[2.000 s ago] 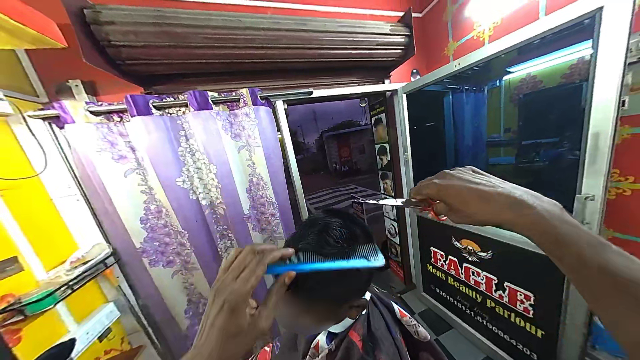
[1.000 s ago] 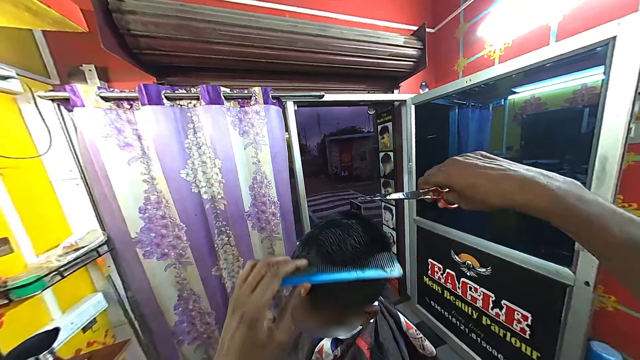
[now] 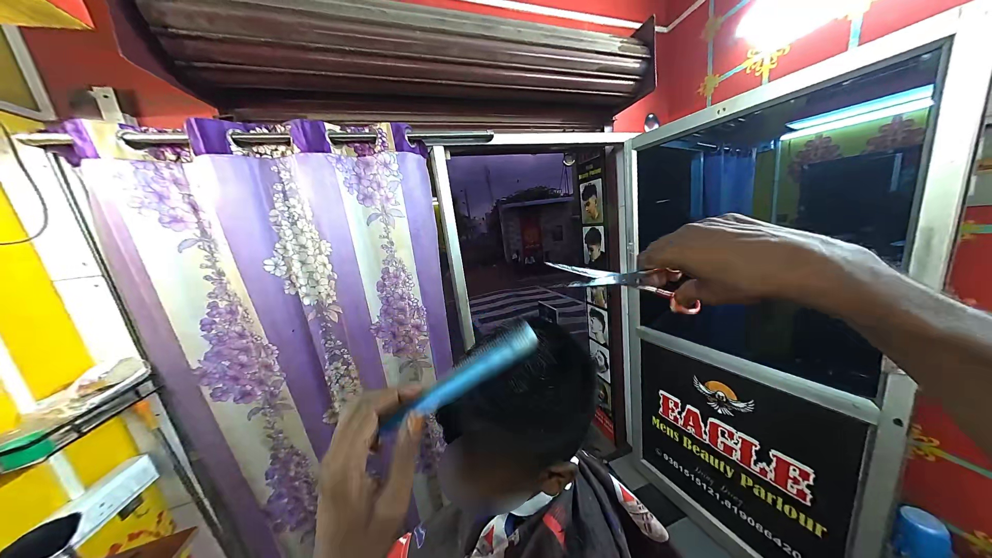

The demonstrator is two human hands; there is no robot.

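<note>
My left hand (image 3: 372, 465) grips the handle end of a blue comb (image 3: 477, 372), blurred and tilted up to the right over the dark hair (image 3: 542, 387) of a seated person. To the right, above the head, my right hand (image 3: 713, 260) holds hair-cutting scissors (image 3: 612, 277) by their red-orange finger loops, the blades parted and pointing left, apart from the hair. A dark barber's cape (image 3: 589, 504) with red and white patches covers the person's shoulders.
A purple floral curtain (image 3: 256, 325) hangs from a metal rod at the left. A glass door (image 3: 775, 217) with a lettered lower panel stands at the right. A wire shelf (image 3: 77, 418) is at the far left, and a blue plastic container (image 3: 921, 535) sits low at the right.
The comb, nearly level across the hair before, now slants up to the right. The scissors blades look wider apart than a second ago.
</note>
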